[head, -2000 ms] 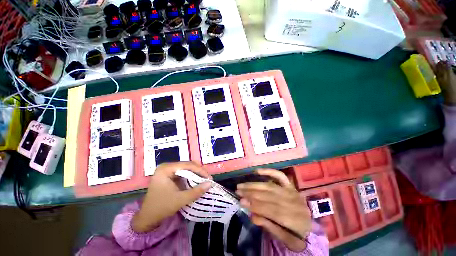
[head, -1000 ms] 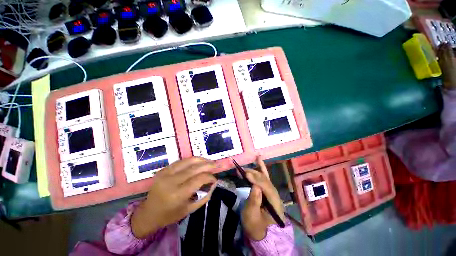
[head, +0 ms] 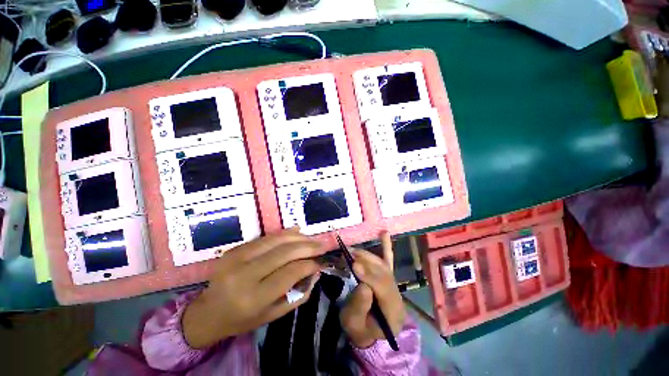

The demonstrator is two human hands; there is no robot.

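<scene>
Pale compact cameras [head: 315, 153] lie screen side up in four columns of three on a salmon-pink foam tray [head: 251, 139]. My left hand [head: 249, 286] is at the tray's front edge, below the second and third columns, fingers bent and pointing right. A small white piece shows under its fingers; whether it is held is unclear. My right hand [head: 373, 290] holds dark tweezers [head: 383, 321], their tip just below the third column's front camera. Nothing can be made out at the tip.
A pale yellow strip [head: 35, 183] lies along the tray's left end. A red-pink compartment tray [head: 493, 270] with a few units is lower right. Black units, a white cable and a white carton [head: 561, 16] are behind. A yellow bin [head: 631, 84] and another person's pink sleeve are right.
The white striped sheet, earlier between both hands, no longer shows clearly. My hands moved apart, then slightly closer, and the tweezers now point up at the tray. The view has shifted.
</scene>
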